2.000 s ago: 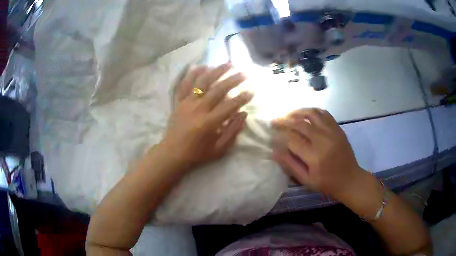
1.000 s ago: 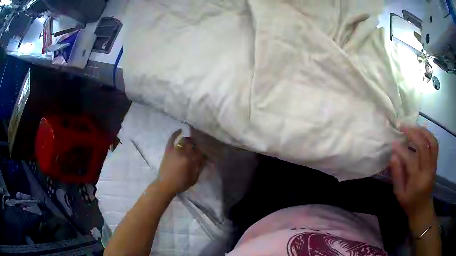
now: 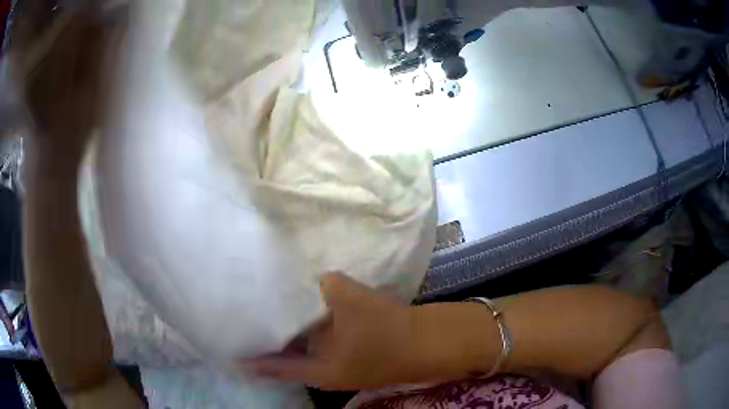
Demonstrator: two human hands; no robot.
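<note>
A blurred white cloth piece [image 3: 192,200] lies over the beige cloth [image 3: 344,192] on the machine table. My left hand [image 3: 64,72] is at the upper left, dark and strongly blurred, at the white piece's upper end; its grip cannot be made out. My right hand [image 3: 344,343] is at the front edge, closed on the lower end of the white piece. The beige cloth is creased and reaches to just below the brightly lit needle area [image 3: 420,76] of the sewing machine.
The machine's table [image 3: 551,176] extends to the right, with a ruled tape [image 3: 543,244] along its front edge. A small dark and yellow-orange tool [image 3: 678,92] lies at the far right. Greyish cloth [image 3: 647,248] hangs below the table's right side.
The view has swung back right to the machine. The white piece is now over the beige cloth. My left hand has risen from below the table edge to the upper left.
</note>
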